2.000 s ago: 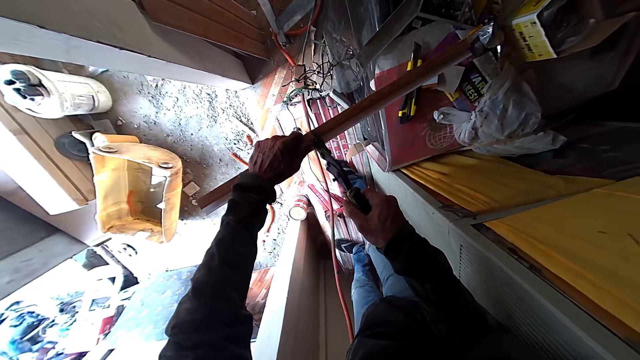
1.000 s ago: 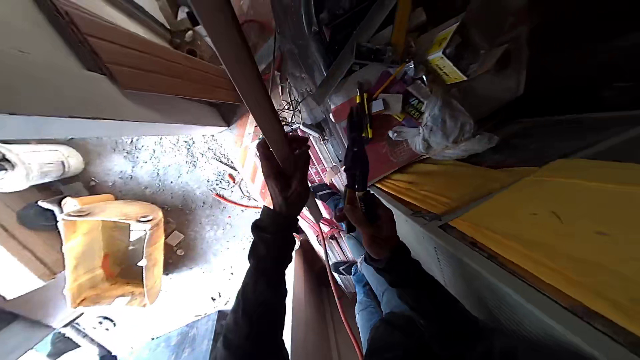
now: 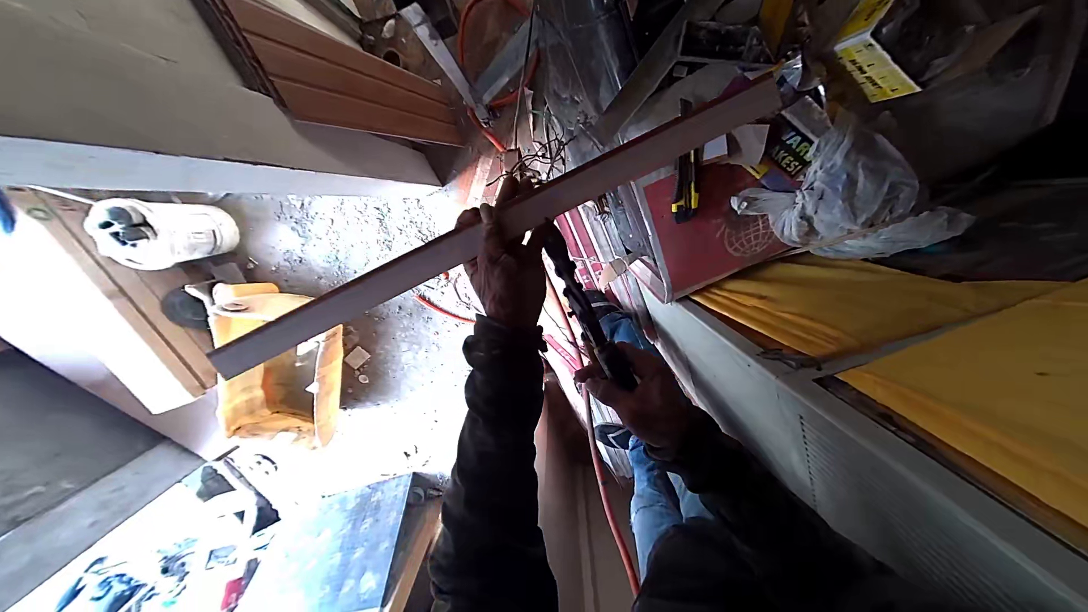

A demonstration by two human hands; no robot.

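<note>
My left hand (image 3: 508,263) grips a long, narrow brown strip (image 3: 365,293) near its middle; whether it is wood or siding trim I cannot tell. The strip runs aslant, from above the yellow container up to the cluttered surface at the upper right. In my right hand (image 3: 642,395) is a dark-handled hand tool (image 3: 582,302), perhaps snips or pliers. Its tip lies just under the strip's lower edge, close to my left hand; whether the two touch is unclear.
A yellow cut-open container (image 3: 327,382) and a white bucket (image 3: 200,234) stand at the left. A yellow-and-black utility knife (image 3: 685,183) lies on a red surface (image 3: 701,246) beside a plastic bag (image 3: 858,187). An orange hose (image 3: 602,484) runs near my legs.
The strip has swung from steep to a flatter slant across the view. The tool in my right hand has turned, and its tip now points toward the strip by my left hand.
</note>
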